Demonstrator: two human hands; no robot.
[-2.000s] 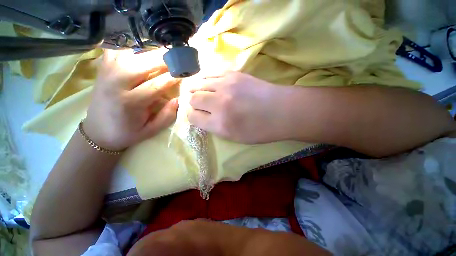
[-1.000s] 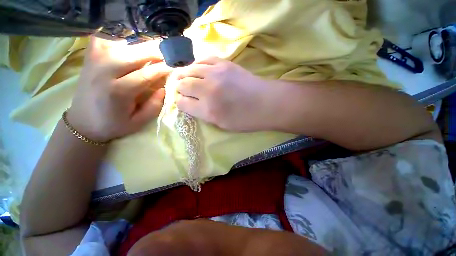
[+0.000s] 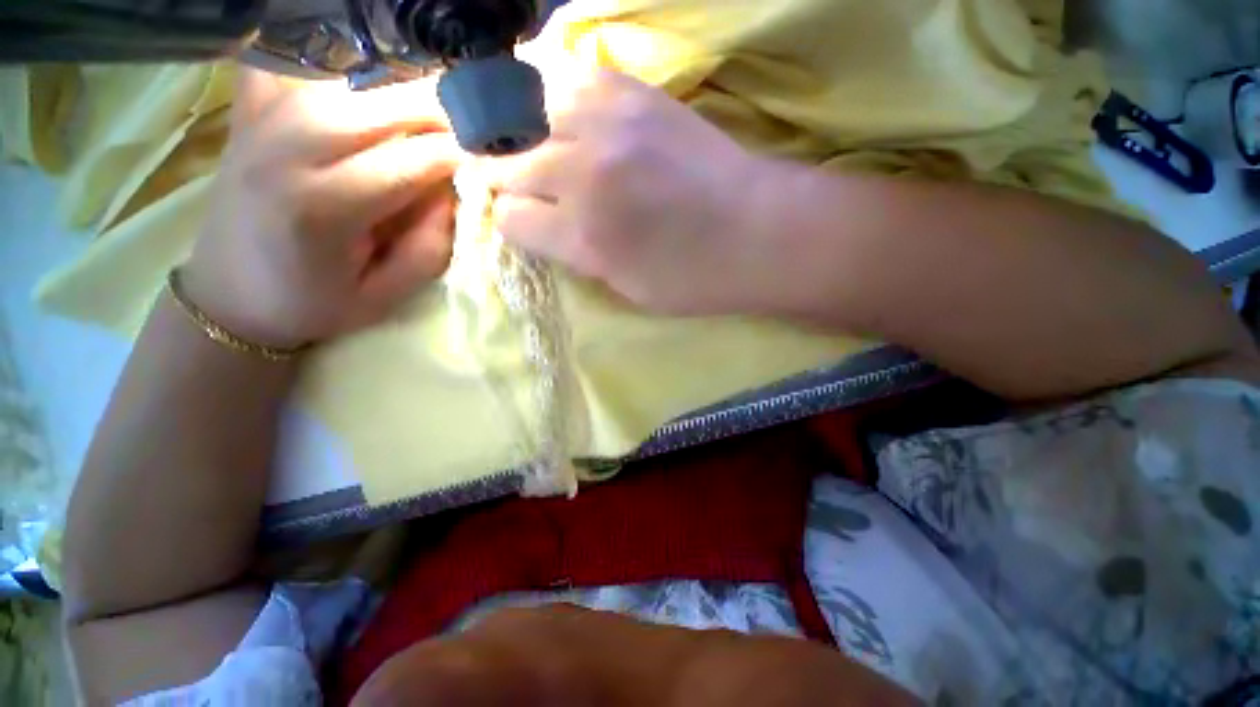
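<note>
Pale yellow fabric (image 3: 401, 401) lies on the machine table under both hands, its near part reaching the front edge. A cream lace trim (image 3: 546, 366) runs from between my hands down to the table's front edge, its end slightly over it. My left hand (image 3: 325, 207) rests on the fabric left of the lace, fingers bent and partly lost in glare. My right hand (image 3: 622, 200) is at the right of the lace with bent fingers at its upper part; its fingertips are blurred. The sewing machine's grey knob (image 3: 493, 105) stands between the hands. The needle area is hidden.
The dark machine head (image 3: 125, 28) crosses the top left. Bunched yellow fabric (image 3: 884, 83) fills the back right. A dark blue tool, probably thread snips (image 3: 1154, 142), lies at right beside a round whitish object (image 3: 1230, 113). A grey table edge (image 3: 774, 408) runs in front of a red apron.
The fabric and lace have shifted away from me, with the lace's lower end higher in view. My right hand has moved up toward the machine. My left hand has changed little since one second ago.
</note>
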